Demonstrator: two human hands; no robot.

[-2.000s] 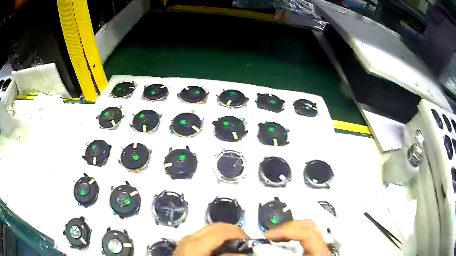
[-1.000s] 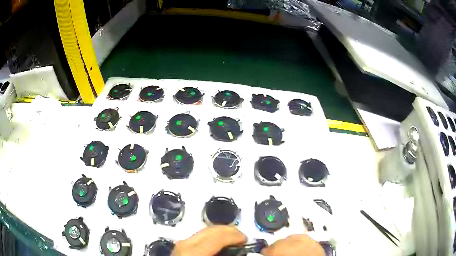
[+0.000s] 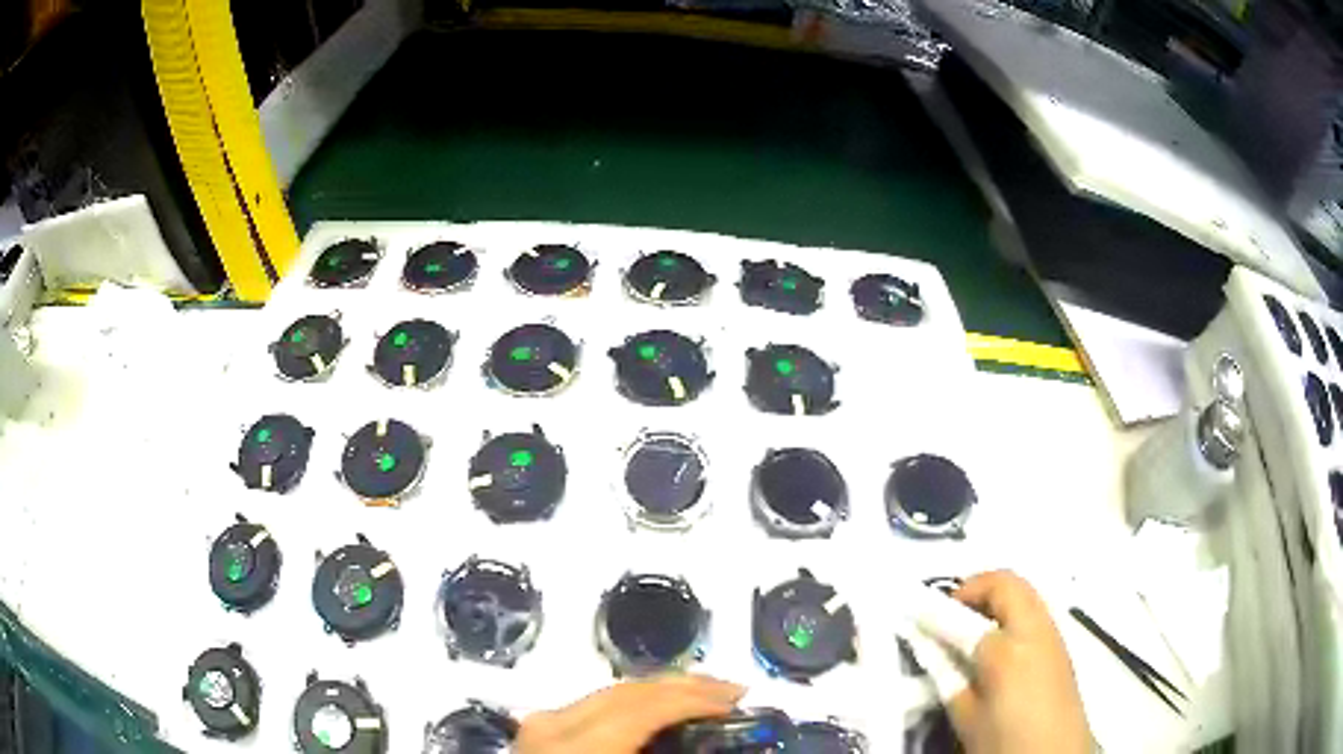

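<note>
My left hand (image 3: 633, 716) is at the bottom edge, partly cut off, with its fingers over a dark smartwatch head (image 3: 722, 732) that it holds. My right hand (image 3: 1027, 670) is at the lower right of the foam tray, holding a crumpled white cleaning cloth (image 3: 946, 633) between thumb and fingers. The cloth and fingers partly hide a watch head under them. The white foam tray (image 3: 589, 427) holds rows of watch heads; many show matt black backs with a green dot, such as one (image 3: 804, 626), and several show dark screens, such as one (image 3: 653, 625).
Dark tweezers (image 3: 1128, 660) lie right of the tray. A translucent bottle with a metal top (image 3: 1178, 469) stands before stacked foam trays (image 3: 1270, 516) at right. A dark green conveyor belt (image 3: 619, 148) runs behind the tray. A yellow post (image 3: 221, 155) stands at left.
My right hand has moved away from my left, right and up, and the white cloth now shows in it. My left hand stays low with the watch head. The view has shifted slightly.
</note>
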